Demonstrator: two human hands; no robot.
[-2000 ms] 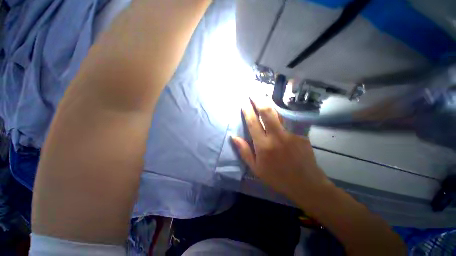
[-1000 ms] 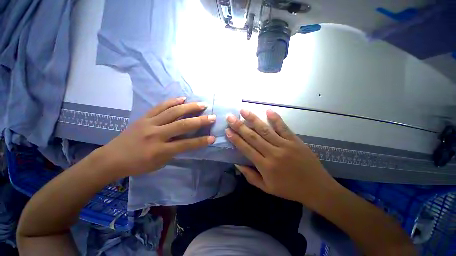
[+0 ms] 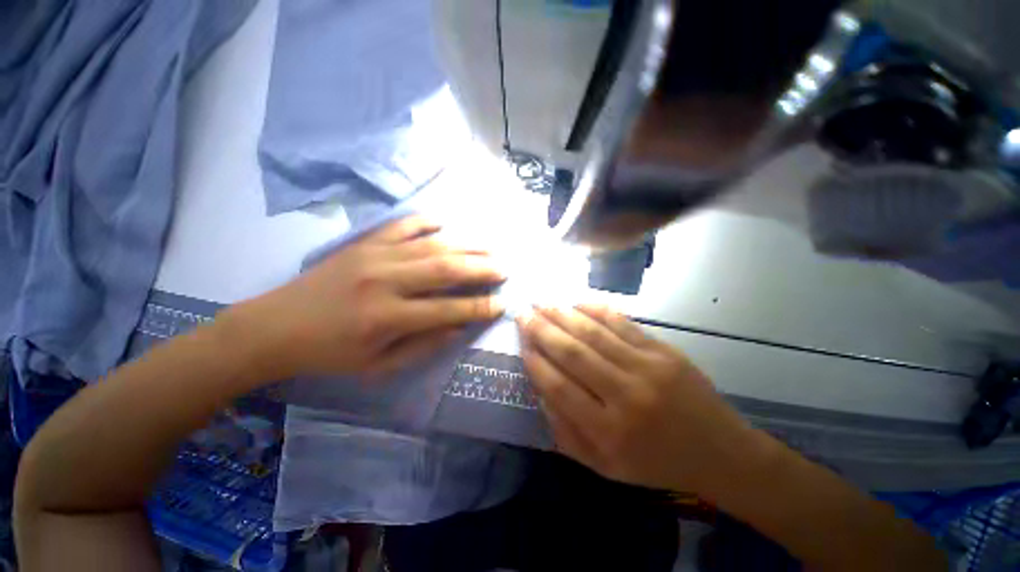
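Note:
A blue-grey garment panel [image 3: 347, 123] lies on the white machine table and runs under my left hand [image 3: 386, 296], which is spread flat on it. My right hand [image 3: 610, 385] rests beside it, fingertips at the cloth's right edge, close to my left fingertips. The cloth near the fingertips is washed out by the lamp glare. The white sewing machine head [image 3: 481, 67] stands above. The needle area is just beyond my fingers, its details lost in glare. A dark grey attachment [image 3: 622, 264] sits just right of it. Cloth hangs over the table's front edge.
A rumpled pile of blue-grey cloth [image 3: 90, 168] lies at the left. Ruler tape [image 3: 492, 383] runs along the front edge. A small black object [image 3: 993, 404] is at the table's right end. Blue plastic baskets [image 3: 213, 492] are below. A large blurred dark and shiny part covers the upper right.
My left arm no longer reaches far forward; both hands came together on the cloth. Since one second ago, both hands and the cloth have moved nearer the needle area, and the view has shifted.

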